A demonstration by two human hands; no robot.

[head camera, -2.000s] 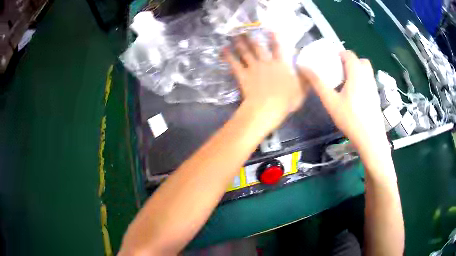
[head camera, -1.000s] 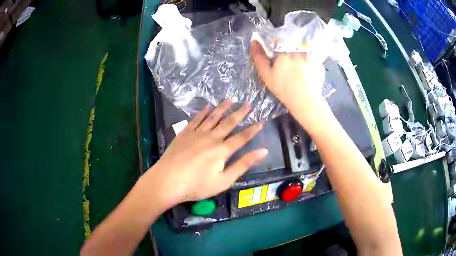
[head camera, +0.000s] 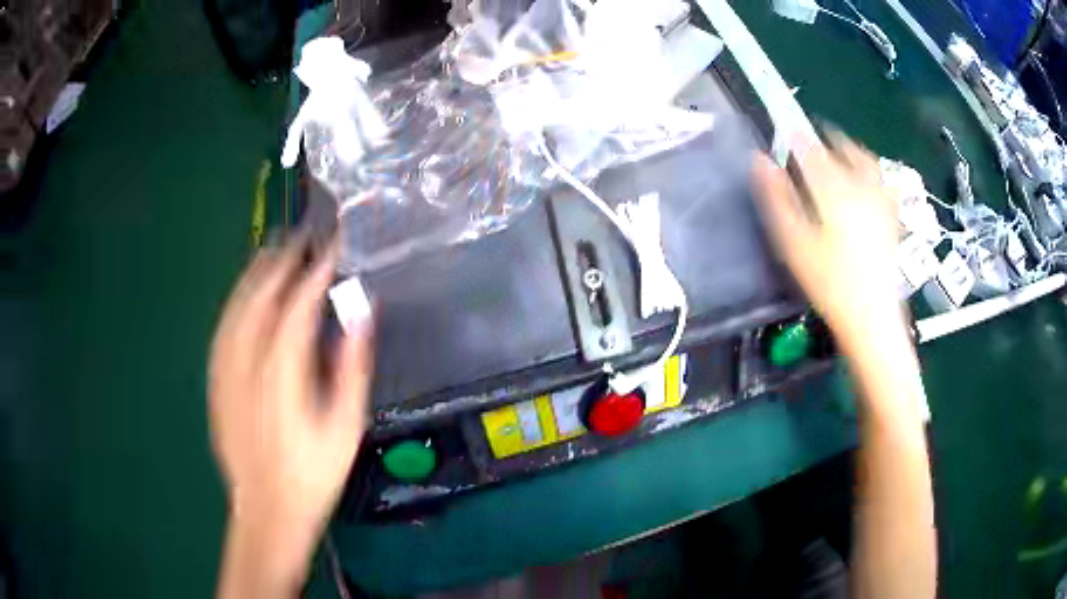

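Clear plastic film lies crinkled over the back of the black machine base. A white DC output cord comes out from under the film, crosses the base beside the slotted clamp bar and hangs at the red emergency stop. The cord's adapter is hidden or cannot be told under the film. My left hand, blurred, is over the base's left edge, fingers apart and empty. My right hand, blurred, is past the base's right edge, fingers apart, with nothing visible in it.
Green start buttons sit at the front left and front right of the base. Several power adapters lie on the green conveyor at the right, behind a white divider bar. A white glove lies at the base's left rear.
My left hand has moved left off the base's middle. My right hand has left the film and moved right. The cord now shows across the base's front.
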